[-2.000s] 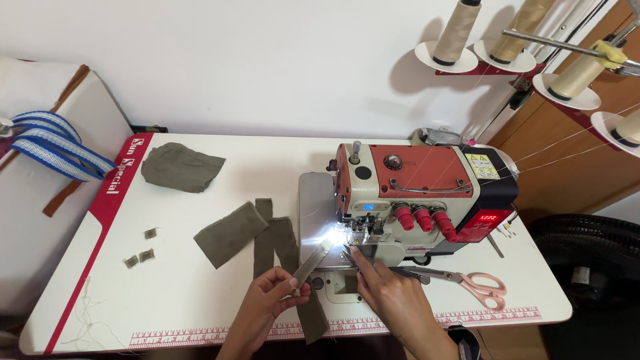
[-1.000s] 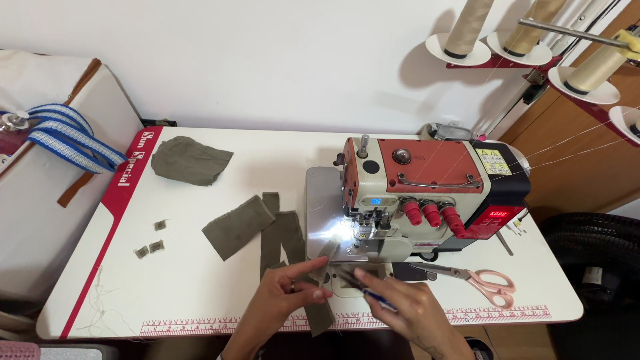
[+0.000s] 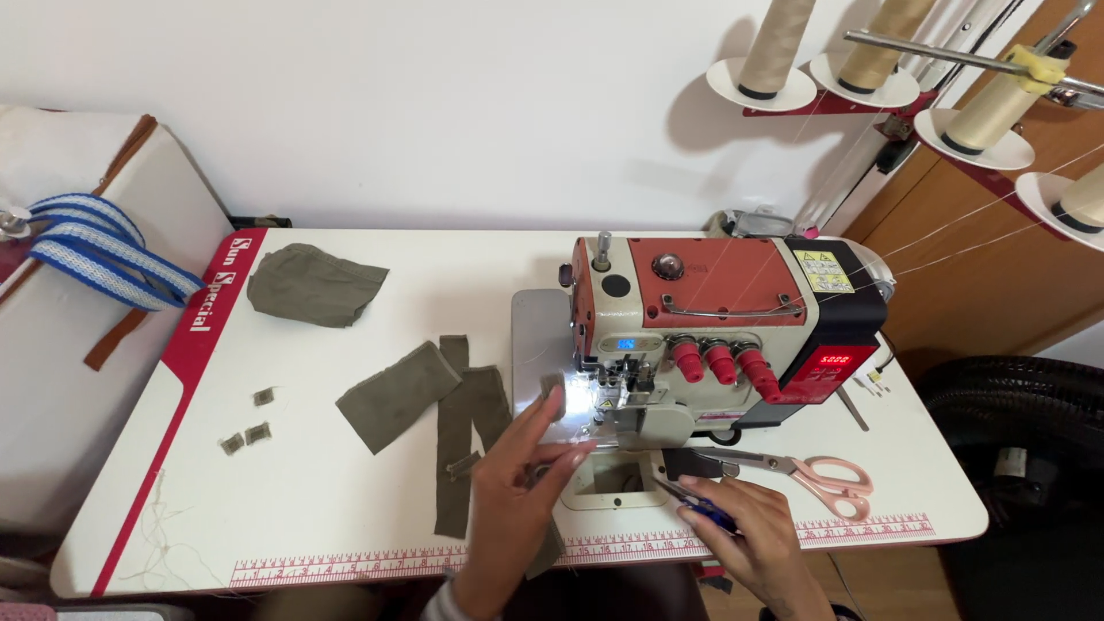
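Note:
My left hand (image 3: 517, 483) is raised at the left of the overlock machine's needle area (image 3: 608, 392). A small blurred olive scrap (image 3: 554, 395) shows at its upper fingertip; whether the fingers grip it, or a thread lower down, I cannot tell. Blue-handled thread snips (image 3: 707, 511) are in my right hand (image 3: 750, 530), their tip by the opening in the machine base (image 3: 617, 500). Left of my left hand, olive fabric strips (image 3: 453, 431) overlap, with a small scrap (image 3: 463, 466) on them and a rectangular olive piece (image 3: 401, 392) beside them.
Pink-handled scissors (image 3: 832, 483) lie right of the machine base. A larger olive piece (image 3: 315, 285), small fabric squares (image 3: 257, 433) and loose threads (image 3: 159, 535) lie at left. A printed ruler (image 3: 345, 561) runs along the front edge. Thread cones (image 3: 776, 47) stand above right.
The strip that my left hand held at the machine two seconds ago is no longer seen there. My left hand has opened upward; my right hand has moved right, away from it, with the snips.

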